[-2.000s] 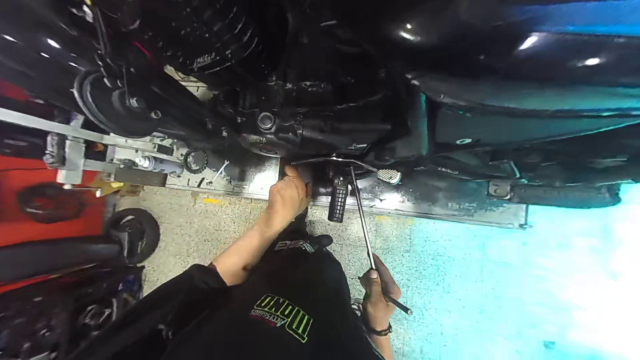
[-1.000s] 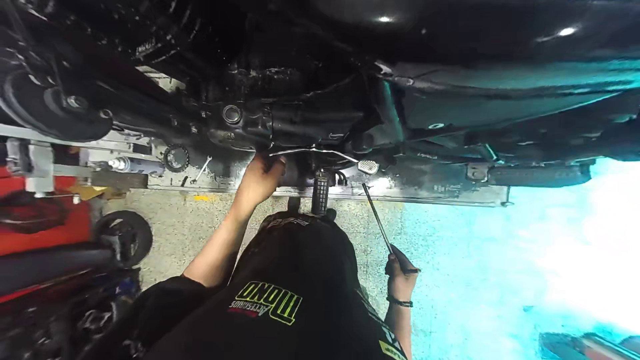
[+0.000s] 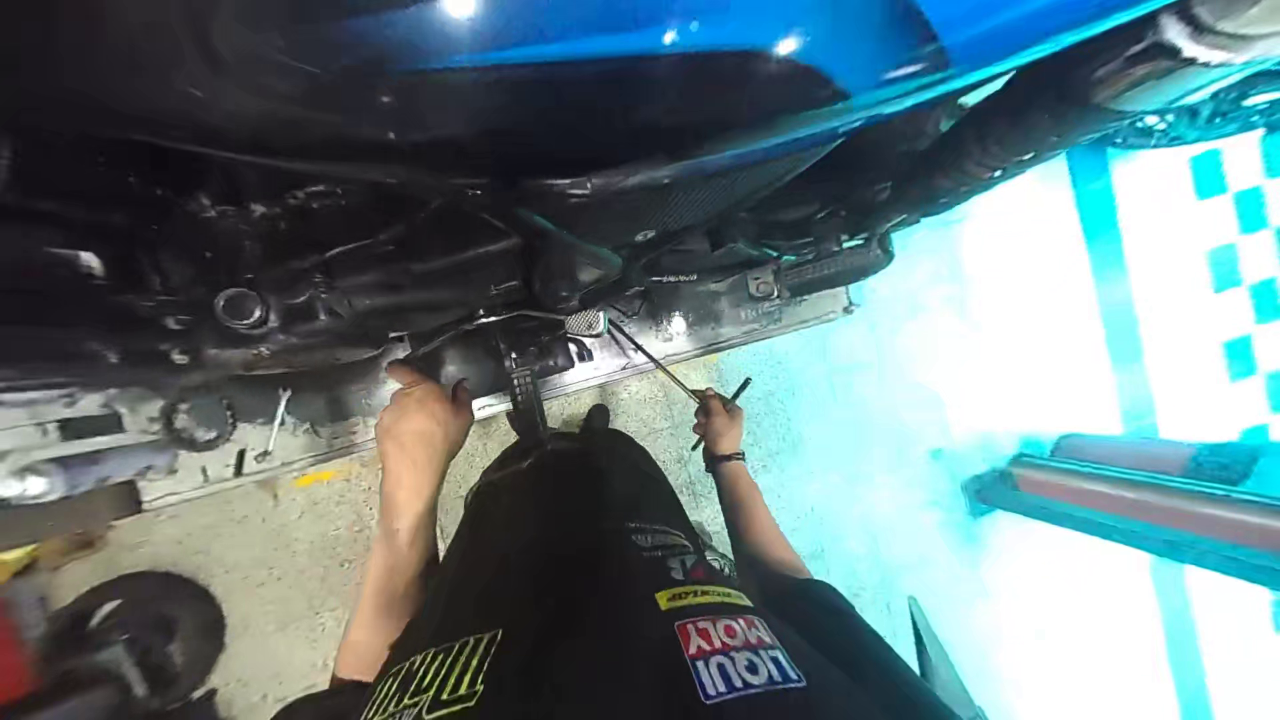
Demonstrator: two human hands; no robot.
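Note:
A motorcycle with a blue body panel (image 3: 640,50) stands along a metal platform. Its pedal lever ends in a ridged metal pad (image 3: 587,322), beside a black footpeg (image 3: 525,395). My left hand (image 3: 420,425) is at the lower side of the machine, left of the footpeg, near the lever's front part; its fingertips are partly lost against dark parts, so a grip there cannot be told. My right hand (image 3: 720,420) is closed around the crossbar end of a T-handle wrench (image 3: 655,362). The thin shaft slants up left to beside the pad, where its tip is hard to see.
A combination wrench (image 3: 275,425) and a round toothed part (image 3: 198,420) lie on the metal platform (image 3: 350,430) at left. A wheel with a tyre (image 3: 140,635) is at lower left. Red and teal equipment (image 3: 1140,500) stands at right on the floor.
The wrench's far end was farther from the pedal pad one second ago and now appears right beside it. My left hand stays by the lower side of the motorcycle. The view has shifted considerably.

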